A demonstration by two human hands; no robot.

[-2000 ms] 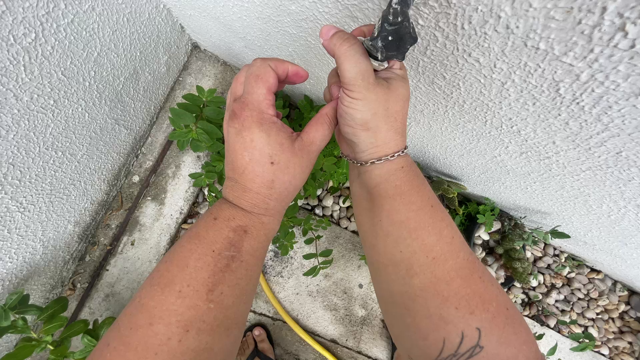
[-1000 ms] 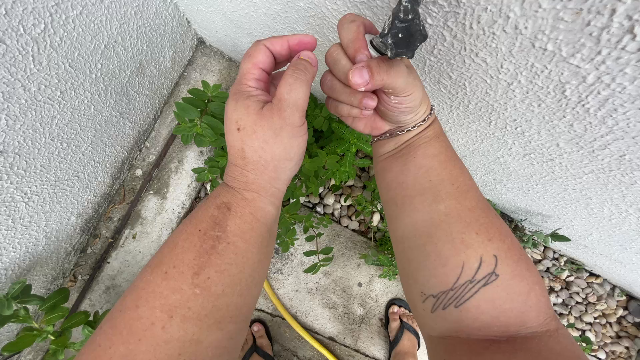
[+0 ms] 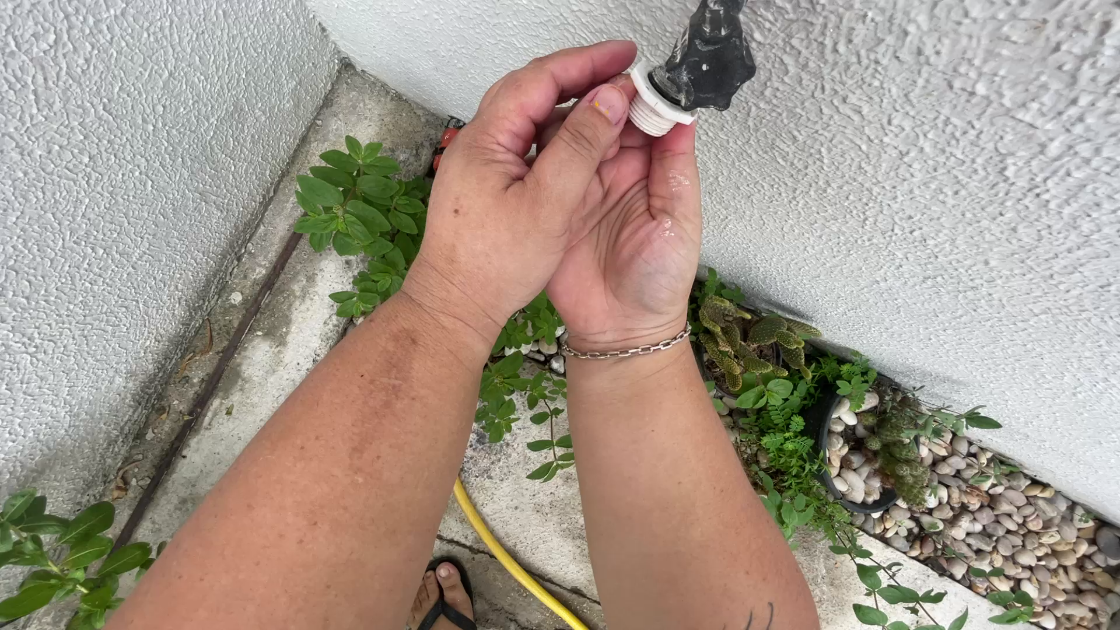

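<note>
A black outdoor tap (image 3: pixel 707 66) juts from the textured white wall at the top. On its outlet sits a white threaded plastic fitting (image 3: pixel 656 109), its thread showing below a flange. My left hand (image 3: pixel 525 166) is at the fitting's left side, thumb and index fingertips close to the flange; whether they grip it is unclear. My right hand (image 3: pixel 639 227), palm up with a chain bracelet at the wrist, reaches up under and behind the fitting and touches its lower edge. Its fingers are partly hidden behind my left hand.
A yellow hose (image 3: pixel 516 569) crosses the concrete below my forearms. Leafy plants (image 3: pixel 359 206) grow in the wall corner, with a red object (image 3: pixel 447 144) beside them. Potted cacti (image 3: pixel 752 341) and pebbles (image 3: pixel 1006 516) line the right wall. My sandalled foot (image 3: pixel 444 595) is at the bottom.
My right hand has turned from a closed fist to palm up, and the white threaded fitting now shows. My left hand has come over beside it, overlapping my right.
</note>
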